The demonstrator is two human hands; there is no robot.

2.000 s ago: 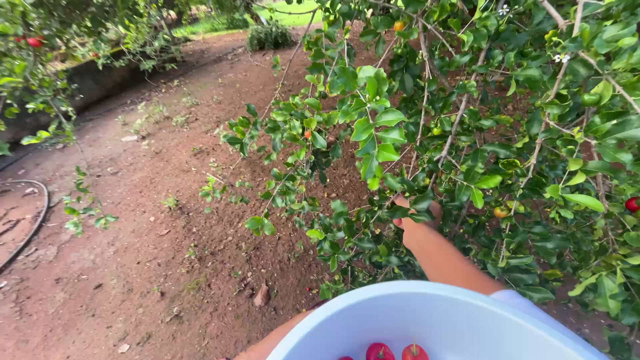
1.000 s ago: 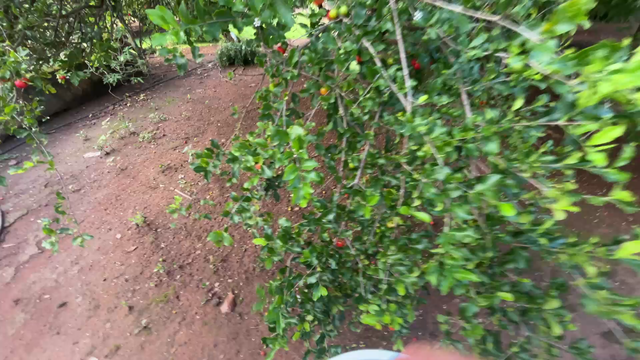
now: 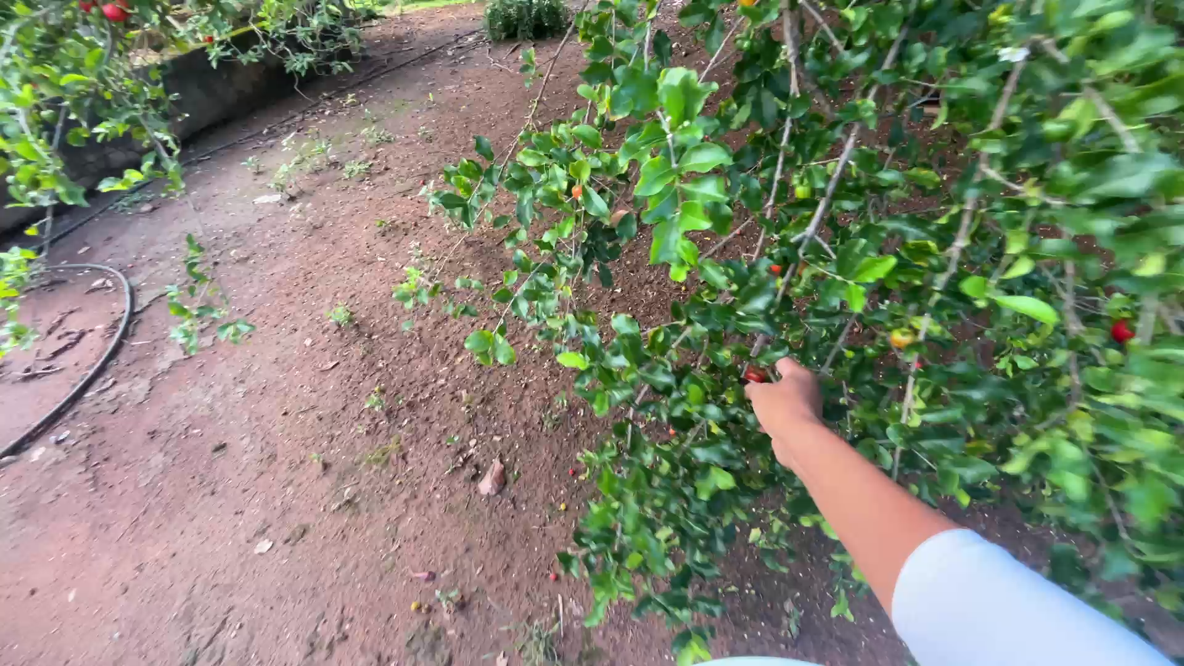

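Note:
My right hand (image 3: 784, 403) reaches into the leafy fruit bush (image 3: 675, 370), its fingertips at a red berry (image 3: 755, 374) beside a thin branch. Whether the fingers are closed on the berry is not plain, as leaves and the hand's back hide them. A yellow-orange fruit (image 3: 901, 339) hangs right of the hand, and another red fruit (image 3: 1122, 330) is farther right. Only the pale rim of a container (image 3: 758, 661) shows at the bottom edge. My left hand is out of view.
Branches hang across the right side. A black hose (image 3: 106, 356) curves over the reddish soil at left. A low wall (image 3: 217, 92) and a second fruiting bush (image 3: 79, 102) stand at the upper left. Fallen berries and a brown leaf (image 3: 492, 478) lie on the ground.
My right hand, low at the frame's edge one second ago, is now among the leaves at the red berry. The container with red fruits, seen two seconds ago, has mostly left the view.

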